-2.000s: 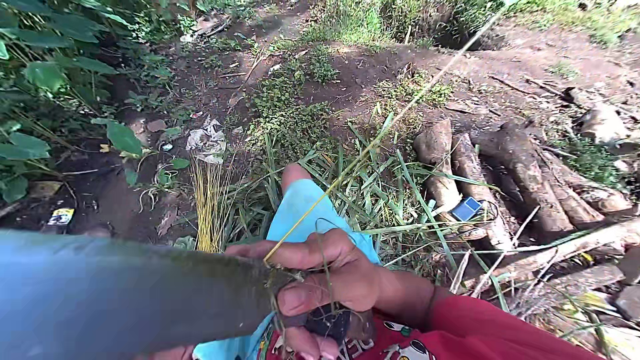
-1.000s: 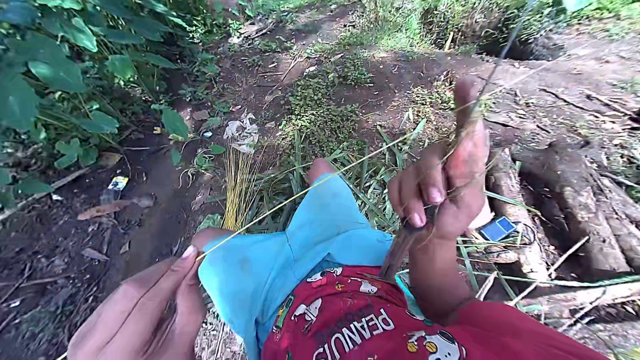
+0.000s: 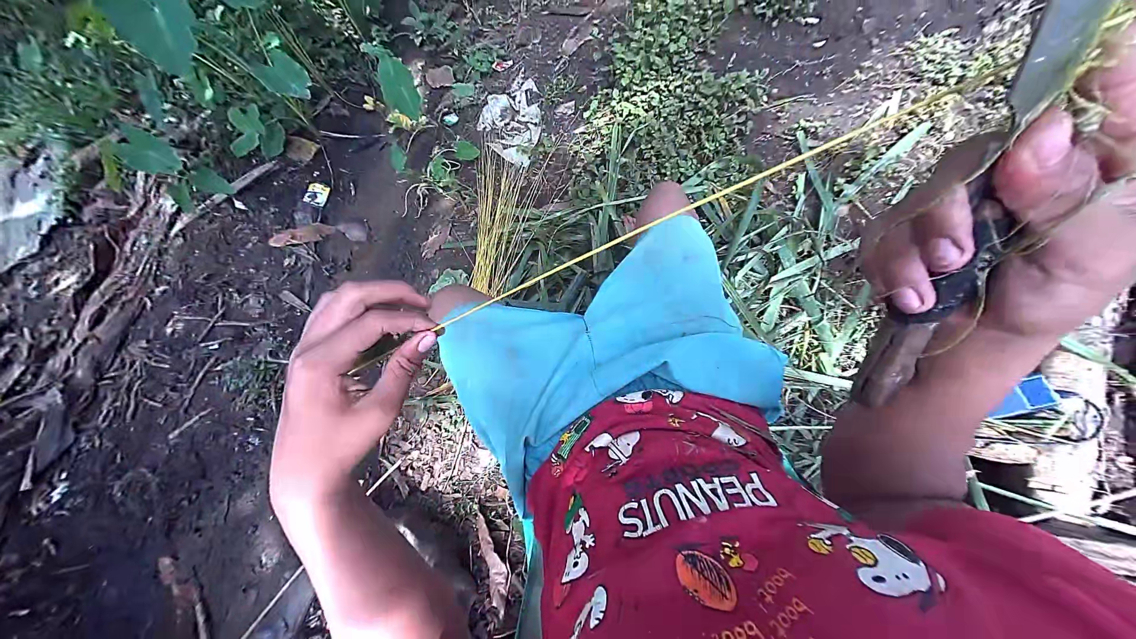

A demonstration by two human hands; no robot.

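Observation:
My left hand (image 3: 355, 373) pinches a thin yellow plant strip (image 3: 603, 248) between thumb and fingers, left of my knees. The strip runs taut up to the right, to my right hand (image 3: 1003, 222). That hand is closed round the dark-wrapped handle (image 3: 932, 306) of a large knife, whose wooden butt sticks out below. Its blade (image 3: 1061, 58) points up and leaves the view at the top right; the strip passes beside the blade and thumb. A bundle of similar yellow strips (image 3: 501, 217) lies on the ground beyond my knee.
Cut green leaves (image 3: 799, 275) cover the ground beyond my blue shorts. At right, a small blue panel (image 3: 1025, 397) with a cable lies by logs. A crumpled pale plastic piece (image 3: 512, 120) is beyond the bundle. Leafy plants (image 3: 151, 35) grow at upper left, above dark wet soil.
Two seconds ago the knife blade lay across the left of the view; now it points up at the right. My left hand and right hand are now far apart, with the strip stretched between them.

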